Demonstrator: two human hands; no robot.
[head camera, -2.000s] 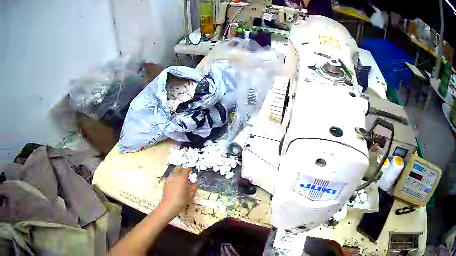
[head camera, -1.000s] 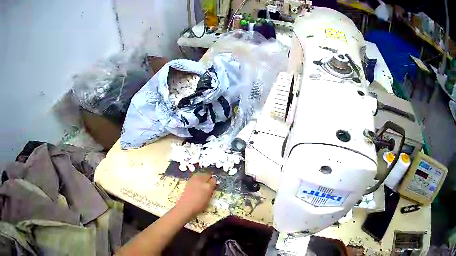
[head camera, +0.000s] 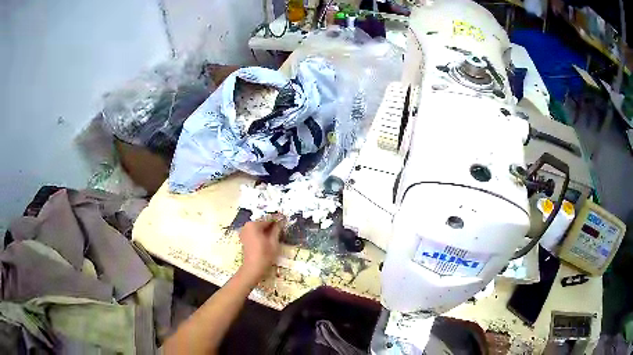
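My left hand (head camera: 261, 243) is at the near edge of a loose heap of small white pieces (head camera: 295, 200) on the table left of the sewing machine. Its fingertips touch or nearly touch the heap; I cannot tell whether a piece is between them. My right hand is not in view. The white sewing machine (head camera: 461, 166) with a blue JUKI label stands right of the heap. Dark brown cloth (head camera: 333, 308) lies at the table's front edge, partly hidden under the machine head.
An open pale blue plastic bag (head camera: 215, 142) of white pieces stands behind the heap. Grey-brown garments (head camera: 76, 256) are heaped at the left. At the right are white thread cones (head camera: 555, 225), a beige control panel (head camera: 592, 238) and a flat black rectangle (head camera: 533, 286).
My left hand first moved right along the heap's near edge, then back left and up to the white pieces. The view has shifted slightly.
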